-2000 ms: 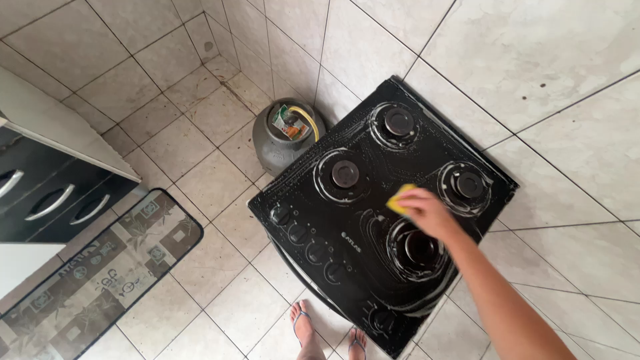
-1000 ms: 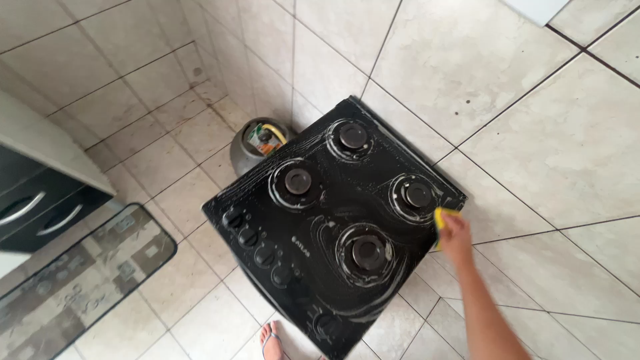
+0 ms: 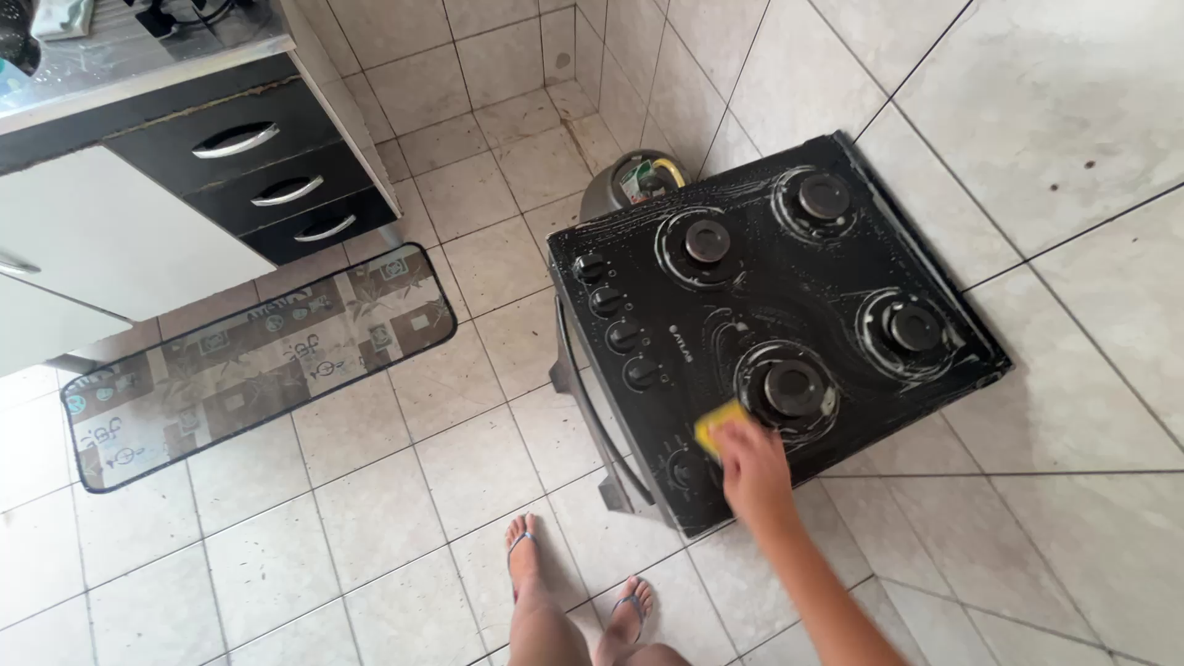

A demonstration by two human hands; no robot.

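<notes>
My right hand (image 3: 754, 460) grips a yellow sponge (image 3: 721, 427) on the front right part of a black Atlas gas stove's cooktop (image 3: 786, 296). Just beyond the hand is the nearest burner (image 3: 794, 388), ringed with white suds. Suds also circle the other burners, and streaks of foam cover much of the black surface. Control knobs (image 3: 606, 301) line the left edge, above the oven door handle (image 3: 592, 398). My left hand is out of the picture.
A gas cylinder (image 3: 606, 190) with a yellow hose stands behind the stove, near the tiled wall (image 3: 1045, 139). To the left are a cabinet with black drawers (image 3: 277, 176) and a patterned mat (image 3: 259, 370). My feet in flip-flops (image 3: 523, 546) are on the tiled floor.
The right hand has moved with the sponge from the stove's far right edge to its front corner, beside the nearest burner. The view has swung, bringing more of the cabinet in.
</notes>
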